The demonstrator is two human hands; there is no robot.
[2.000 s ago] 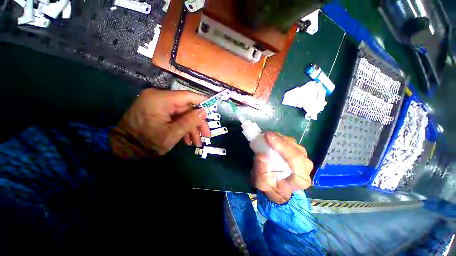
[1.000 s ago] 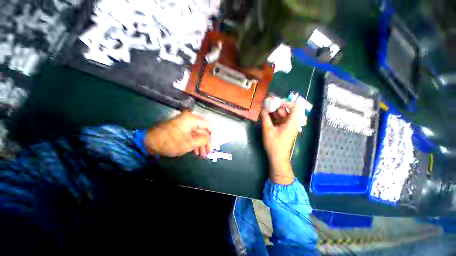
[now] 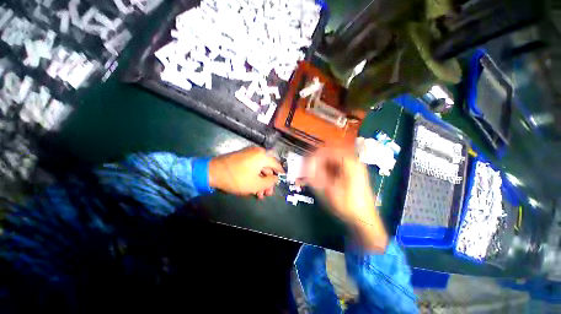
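Observation:
My left hand [image 3: 243,172] is low over the bench with its fingertips bent together; whether it holds a small piece is too unclear to tell. My right hand [image 3: 335,183] is blurred, close to the right of my left hand. A pale patch shows between the hands, too blurred to name. Small white parts [image 3: 299,199] lie on the green bench just below the hands. Behind them is the orange-brown press fixture [image 3: 290,116], with a silver-white slotted nest [image 3: 332,113] and a loose white part [image 3: 312,90] on it.
A black tray [image 3: 215,112] with a white-part heap is left of the fixture. The olive-green press [image 3: 381,67] stands above it. Crumpled white tissue [image 3: 380,154] is right. Further right are a grey blue-edged tray [image 3: 430,199] with white rows and a blue bin [image 3: 460,250] of white parts.
The view has shifted, showing more of the left tray. My right hand has moved from beside the tissue to near my left hand. The dropper bottle seen two seconds ago is no longer clearly visible.

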